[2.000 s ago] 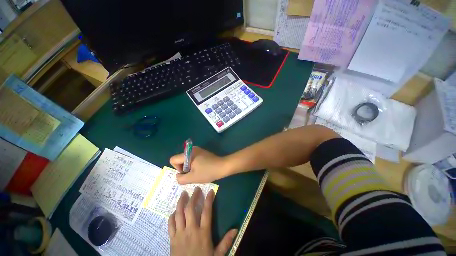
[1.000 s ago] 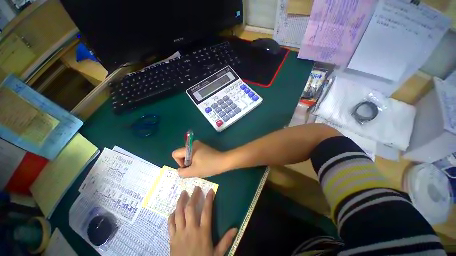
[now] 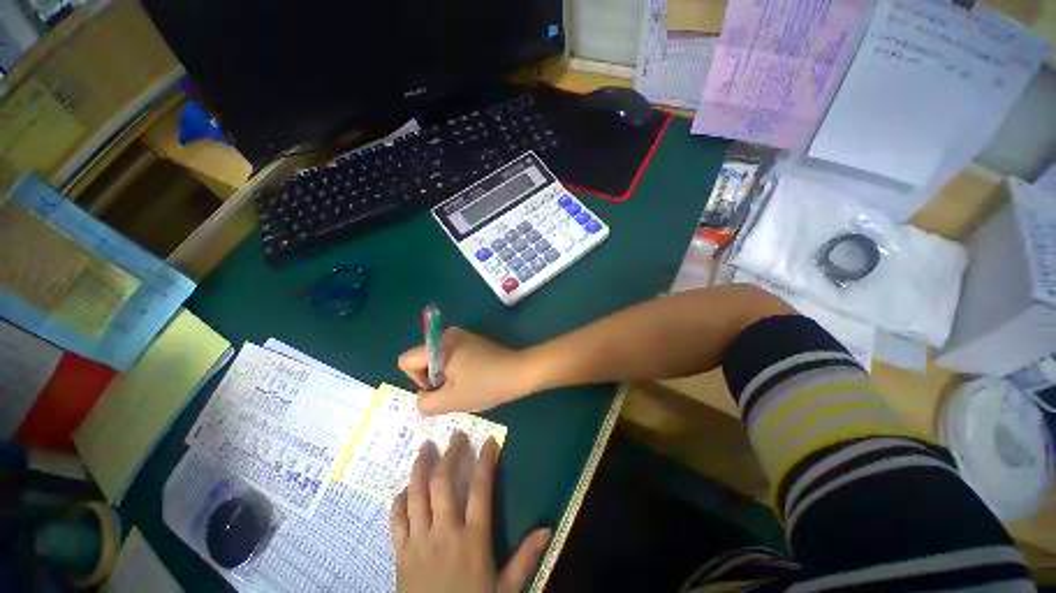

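My right hand (image 3: pixel 473 371) grips an upright pen (image 3: pixel 433 338) with a red and green top. Its tip is hidden by my fingers, near the top edge of the label sheet (image 3: pixel 382 443), which has a yellow edge and handwriting. My left hand (image 3: pixel 446 521) lies flat on the sheet's lower right part, fingers apart, and covers some of it. A printed list (image 3: pixel 328 551) lies under the sheet. A round dark coil (image 3: pixel 239 531) in a clear bag sits on the list. Another handwritten sheet (image 3: pixel 272 408) lies at its upper left.
A calculator (image 3: pixel 520 228) lies beyond my right hand, near the keyboard (image 3: pixel 400 174). Scissors (image 3: pixel 339 290) lie left of it. The mouse (image 3: pixel 617 107) is on its pad. A yellow pad (image 3: pixel 156 394) is at left. A bagged ring (image 3: pixel 849 257) lies on the right shelf.
My right hand has moved slightly up and left along the sheet's top since the oldest frame, and the pen's tilt has changed a little. My left hand has stayed in place.
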